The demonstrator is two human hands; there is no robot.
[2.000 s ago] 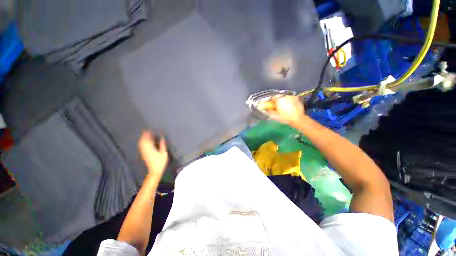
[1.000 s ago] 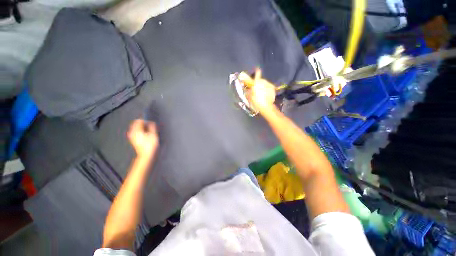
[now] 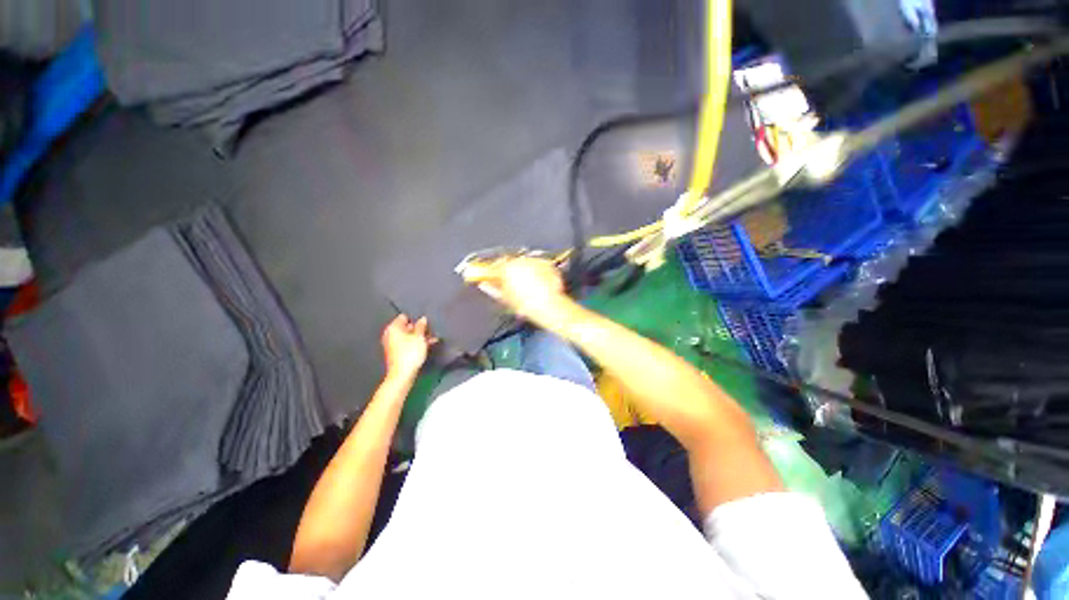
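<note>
A dark grey garment piece (image 3: 516, 209) lies on the grey cloth-covered pressing table (image 3: 387, 141), its edges hard to tell from the cover. My right hand (image 3: 524, 287) grips the steam iron (image 3: 487, 260), which is down near the table's front edge, partly hidden under the hand. My left hand (image 3: 407, 342) is at the front edge, left of the iron, fingers bent together; a small dark thin thing shows at the fingertips, but whether it is cloth or a tool is unclear.
A fanned grey stack (image 3: 141, 363) is at the left, and a second grey pile (image 3: 235, 53) at the far left. A yellow hose (image 3: 713, 106) and black cord run from the iron to the right. Blue crates (image 3: 809, 234) and a black garment mass (image 3: 973, 316) stand right.
The iron in my right hand has moved left and towards me. My left hand has moved right, to the front edge. The yellow hose has swung left.
</note>
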